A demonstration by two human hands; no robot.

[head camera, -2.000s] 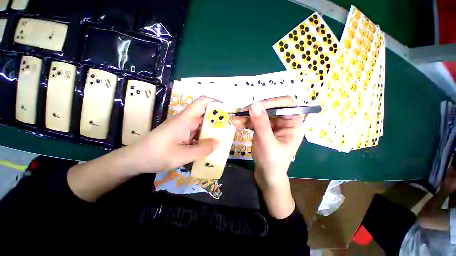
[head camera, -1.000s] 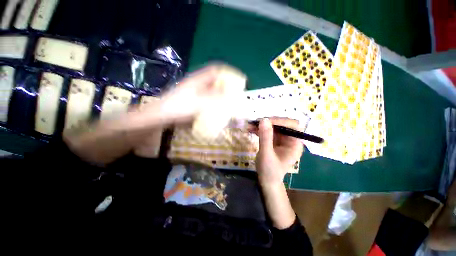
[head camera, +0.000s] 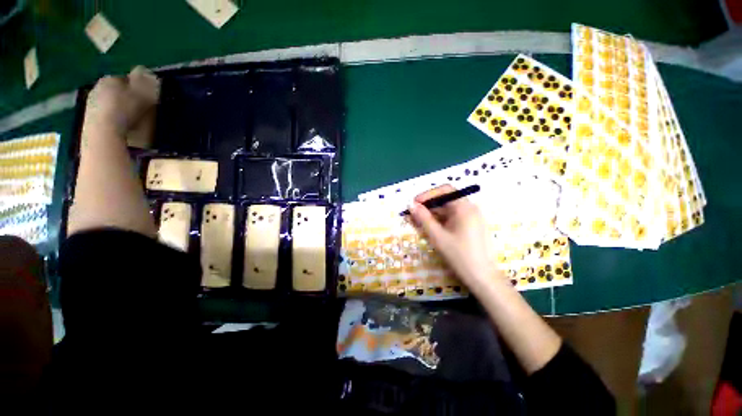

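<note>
My left hand (head camera: 122, 99) is small and slightly blurred over the upper-left pockets of the glossy black blister tray (head camera: 338, 106). A cream-gold piece (head camera: 141, 132) shows just below its fingers; whether they grip it is unclear. My right hand (head camera: 456, 231) holds the thin black tweezers (head camera: 457, 196) over the partly emptied sticker sheet (head camera: 390, 248). No sticker can be made out at the tip. More cream-gold phone-shaped pieces lie in the tray, several upright in the lower row (head camera: 263, 246) and one sideways (head camera: 181, 175) above them. My left forearm hides the tray's left side.
A black-dot sticker sheet (head camera: 521, 101) and a fanned pile of spare sheets (head camera: 622, 154) lie to the right. Another sheet (head camera: 28, 179) lies at far left. Loose cream pieces (head camera: 102, 32) lie beyond the pale strip. A crumpled patterned item (head camera: 382, 333) lies near my lap.
My left hand has moved from the sticker sheet to the tray's upper left. The view has swung left, showing more of the tray. My right hand stays over the sheet with the tweezers.
</note>
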